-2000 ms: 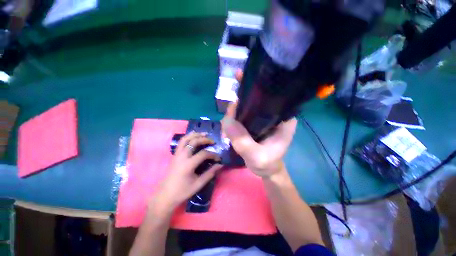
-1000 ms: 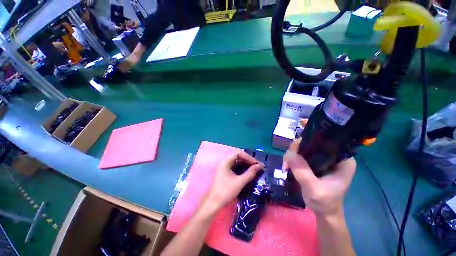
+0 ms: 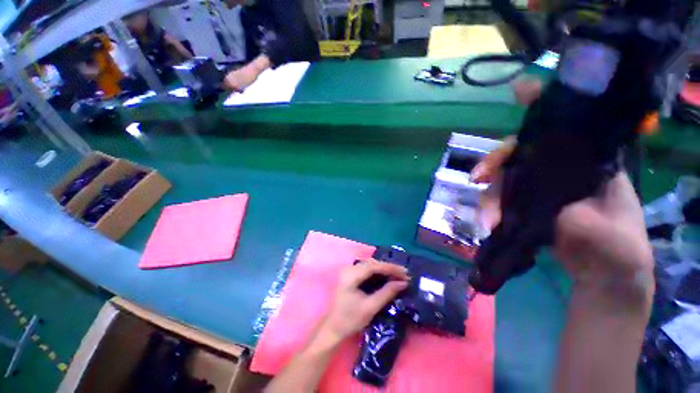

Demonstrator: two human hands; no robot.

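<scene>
The black device body [image 3: 439, 295] with a white label lies on the pink foam pad [image 3: 303, 307]. A glossy black elongated part [image 3: 378, 349] sticks out from it toward me. My left hand [image 3: 359, 295] is at the left side of the body, fingertips pinched together and hiding what lies under them; I cannot tell whether it grips the part. My right hand [image 3: 587, 222] is wrapped around the large black electric screwdriver [image 3: 564, 146], held above and right of the body, close to the white screw feeder [image 3: 453, 203]. The screwdriver's tip area is blurred.
An empty pink pad [image 3: 196, 230] lies left. An open carton [image 3: 165, 345] holds black parts at the near left edge; a tray [image 3: 115, 196] of black parts is farther left. Bagged parts [image 3: 683, 322] lie right. A person's arm [image 3: 249, 73] reaches over the far bench.
The screwdriver and my right hand have moved up and right, away from the body. My left hand stays at the body. The other person's hand has moved right.
</scene>
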